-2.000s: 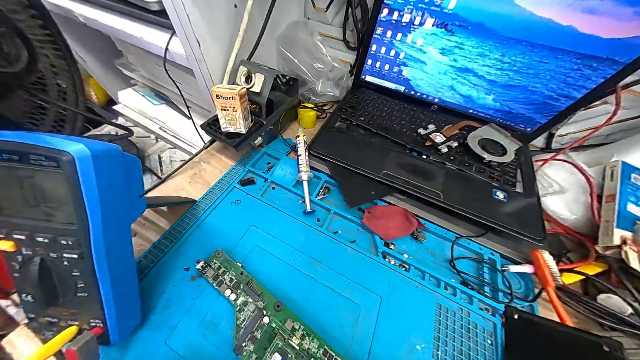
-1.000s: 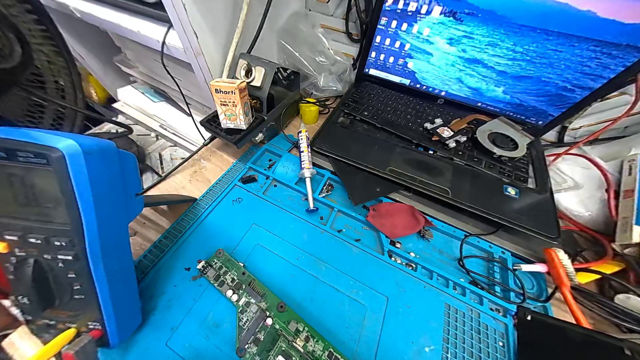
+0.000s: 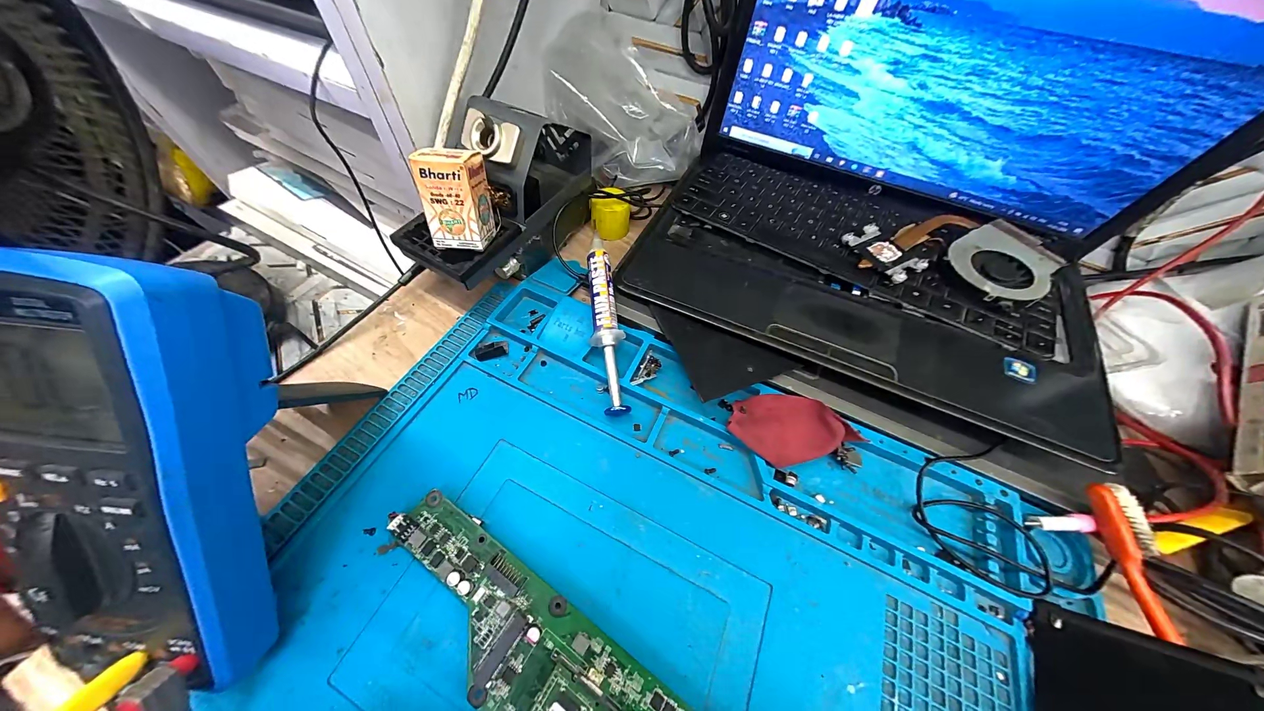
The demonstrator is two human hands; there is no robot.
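Neither of my hands can be made out. A green laptop circuit board (image 3: 533,602) lies on the blue silicone repair mat (image 3: 395,592), cut off by the bottom edge. Left of it stands a digital multimeter in a blue case (image 3: 222,444). A syringe with a blue plunger end (image 3: 605,321) lies over the mat's upper compartments. A dark red cloth-like piece (image 3: 790,430) rests beside small metal parts. Behind the mat sits an open black laptop (image 3: 839,346), its screen lit; a cooling fan with a copper heat pipe (image 3: 1002,262) lies on its keyboard.
A solder box (image 3: 454,202) stands on the soldering iron stand (image 3: 538,163), near a yellow container (image 3: 611,215). An orange-handled brush (image 3: 1126,553), black cable loops (image 3: 987,538) and red wires (image 3: 1200,316) crowd the right. A large fan (image 3: 74,128) stands far left.
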